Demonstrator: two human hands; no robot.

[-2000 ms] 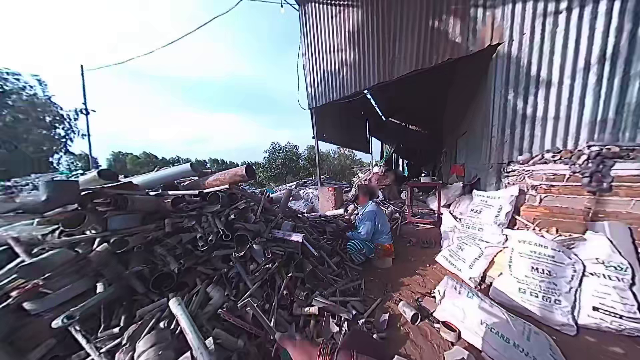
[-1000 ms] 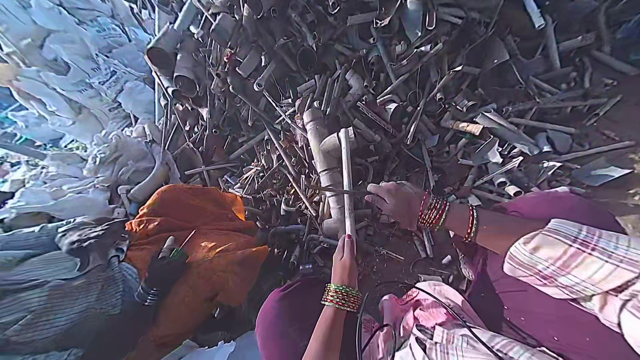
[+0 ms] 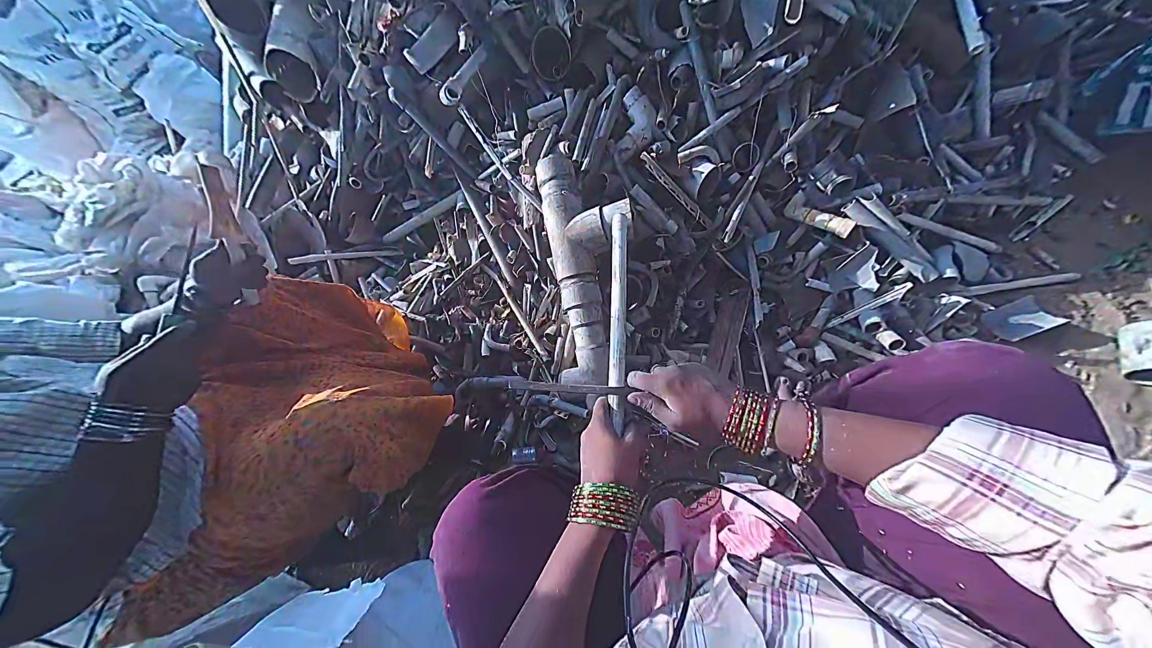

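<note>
My left hand [image 3: 614, 452], with green and red bangles at its wrist, grips the lower end of a thin pale pipe [image 3: 617, 306]. The pipe stands nearly vertical in the view, beside a thicker grey pipe with a branch fitting [image 3: 576, 270]. Just right of the thin pipe, my right hand [image 3: 688, 400] is closed on one end of a long, thin dark blade [image 3: 562, 387]. The blade lies crosswise against the pipe, just above my left hand. Whether it has cut into the pipe is too small to tell.
A heap of scrap pipes and fittings [image 3: 666, 180] spreads ahead. At the left sits a co-worker with an orange cloth [image 3: 333, 405] over the lap and a thin tool in hand. White sacks [image 3: 99, 90] lie at the upper left. A black cable [image 3: 765, 513] crosses my lap.
The view has swung down from the yard to my lap and hands. Since a second ago my right hand has come lower along the thin pipe. The co-worker's hand has risen off the orange cloth.
</note>
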